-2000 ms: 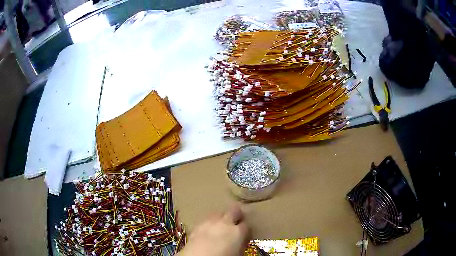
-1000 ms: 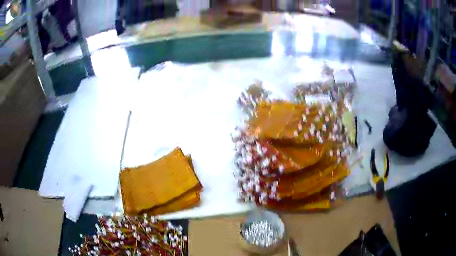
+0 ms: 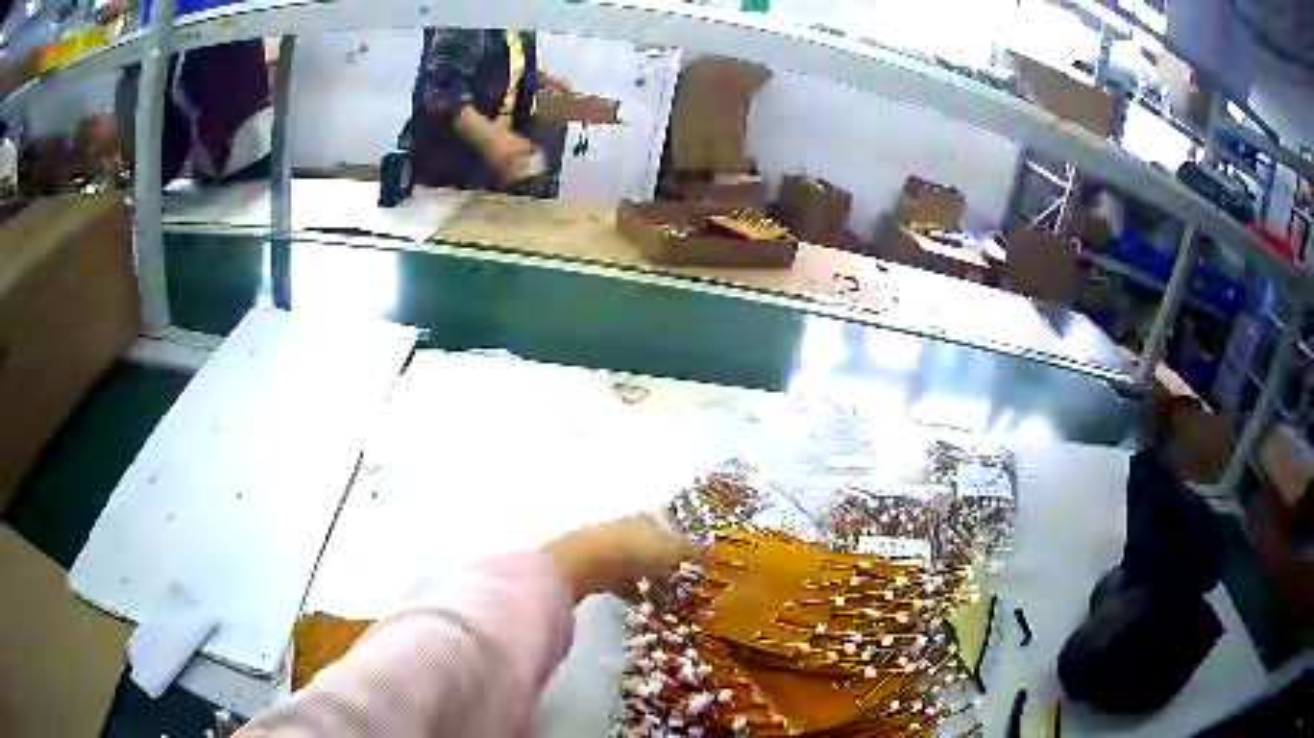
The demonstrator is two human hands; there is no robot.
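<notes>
My left hand [image 3: 627,555] reaches in from the lower left in a pink sleeve. It is at the top left corner of the stack of finished wired panels [image 3: 785,598], beside the bagged leads [image 3: 728,498]. Its fingertips are blurred and partly hidden, so I cannot tell whether they grip anything. The stack is amber sheets bristling with white-tipped leads; its lower part is cut off by the bottom edge. The bare amber panels [image 3: 324,642] show only in part behind my sleeve. My right hand is out of the picture.
More bagged leads [image 3: 894,526] lie behind the stack. A black bag or cloth [image 3: 1138,634] is at the right. White foam sheets [image 3: 245,476] lie at the left. Across a green bench a person [image 3: 483,108] stands near an open carton [image 3: 706,234].
The view has tilted up, so the tub of grains and the fan have left the picture. My left arm now reaches to the stack's far left corner, where no hand was before.
</notes>
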